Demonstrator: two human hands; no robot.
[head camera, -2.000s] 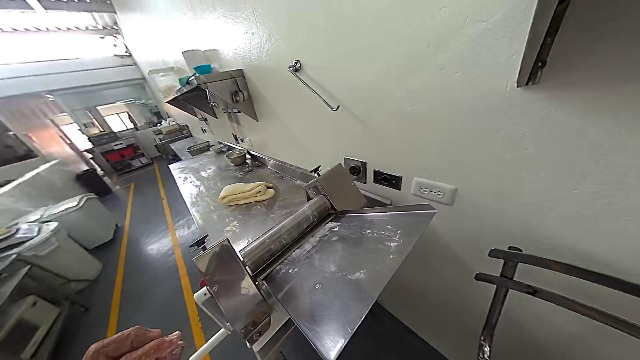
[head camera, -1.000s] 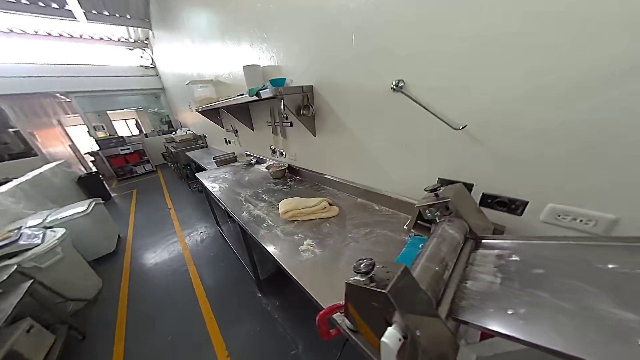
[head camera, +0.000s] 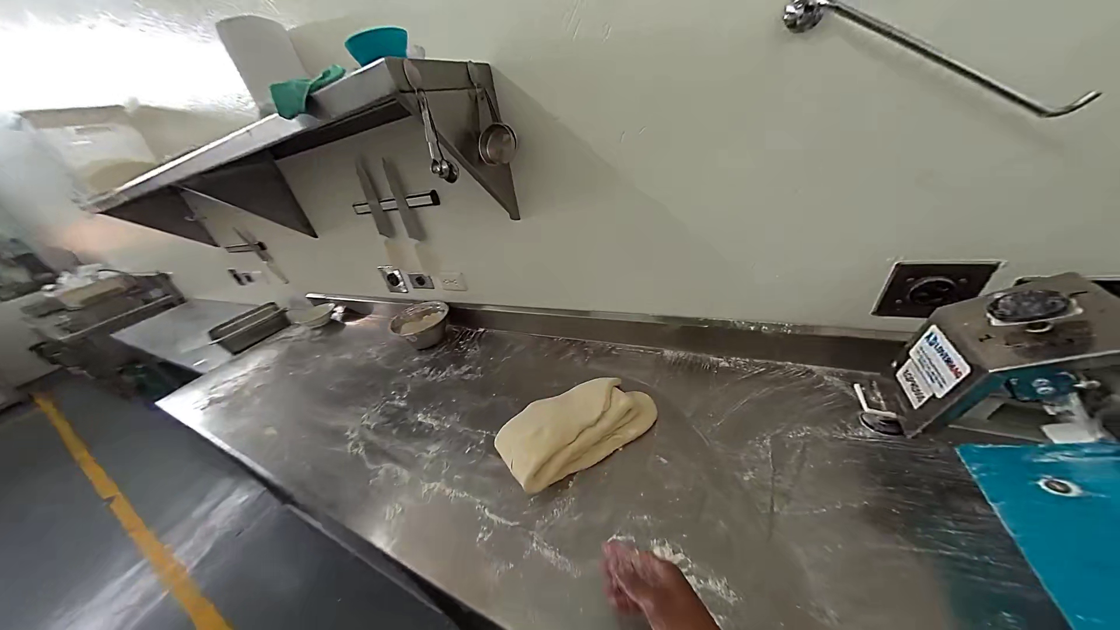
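Note:
A folded slab of pale dough (head camera: 573, 433) lies on the floured steel worktable (head camera: 700, 499), near its middle. At the bottom edge of the view is my right hand (head camera: 643, 577), with its forearm coming in from the lower right. It is over the table on the near side of the dough, apart from it, beside a small patch of loose flour. I see nothing held in it, and its fingers look loosely extended, though blurred. My left hand is out of view.
A bowl of flour (head camera: 419, 325) stands at the table's back edge. Metal pans (head camera: 248, 329) lie farther left. The dough sheeter (head camera: 1006, 350), with its blue panel (head camera: 1054, 516), is at right. Above hangs a steel shelf (head camera: 350, 98) with measuring spoons and a cup; knives hang on the wall.
The view has swung left and closer to the dough, away from the sheeter's rollers. A hand seen low at left two seconds ago is absent one second ago; now my right hand shows near the dough.

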